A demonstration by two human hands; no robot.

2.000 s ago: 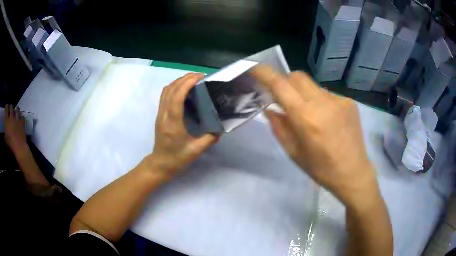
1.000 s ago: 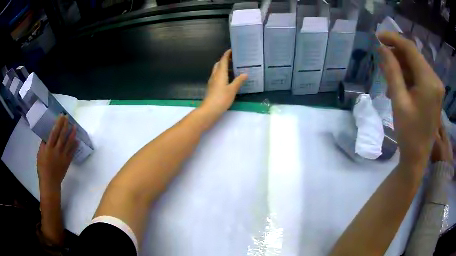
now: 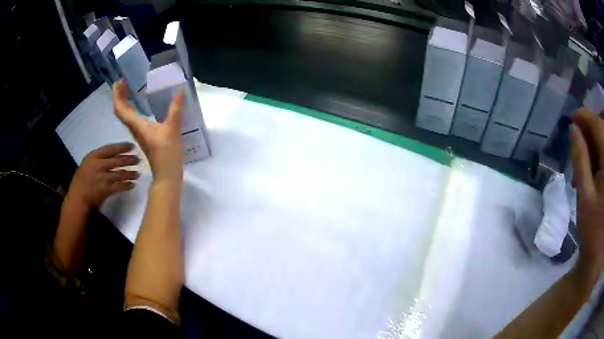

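Observation:
A tall pale retail box (image 3: 192, 126) stands upright at the left of the white table, with its top flap up. My left hand (image 3: 155, 136) is in front of it, with thumb and fingers spread and nothing held. It overlaps the box in view; contact cannot be told. My right hand (image 3: 589, 179) is at the far right, cut off by the picture's edge, near a pale box; whether it holds anything cannot be told. A white crumpled bag (image 3: 553, 218) lies beside it, over a dark grey cylinder (image 3: 565, 250).
Several upright boxes (image 3: 442, 83) stand in a row on the dark belt (image 3: 311, 59) at the right. More boxes (image 3: 131, 63) stand at the far left. Another person's hand (image 3: 109, 172) is just left of my left hand. A green edge strip (image 3: 357, 126) borders the table.
The box I held earlier left my hands, and my left hand then left the belt row for the left-side box. My right hand now sits at the picture's right edge. The view has shifted.

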